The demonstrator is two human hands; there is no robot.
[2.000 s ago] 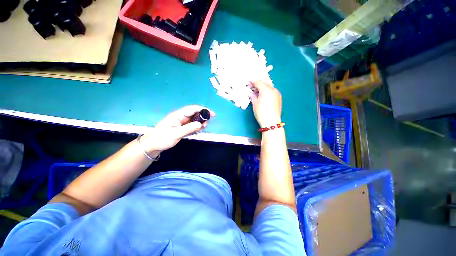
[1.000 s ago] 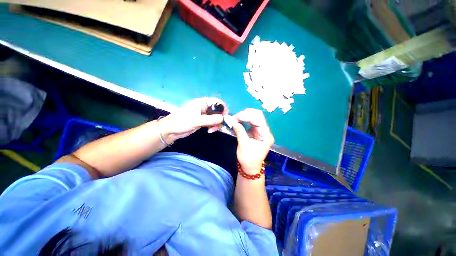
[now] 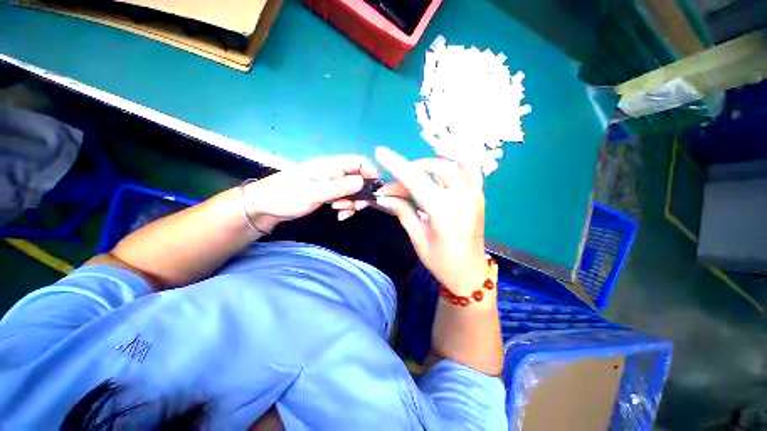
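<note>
My left hand (image 3: 315,189) holds a small black cylindrical part (image 3: 367,190) at the table's front edge, most of it hidden by the fingers. My right hand (image 3: 437,206) meets it from the right, with thumb and fingertips on the part's near end and the index finger raised and extended. Whether a white piece is between the fingertips cannot be told. A loose heap of small white pieces (image 3: 473,99) lies on the green bench top (image 3: 353,109), just beyond my right hand.
A red bin (image 3: 370,34) with black parts stands at the top edge. Cardboard sheets (image 3: 210,18) lie at the upper left. A lined blue crate (image 3: 589,345) with a cardboard pad is at the lower right, by nested blue crates. Another blue crate (image 3: 139,206) is under the table.
My right hand has come from the white heap to the black part in my left hand. Its index finger is now extended. The view has turned and shifted.
</note>
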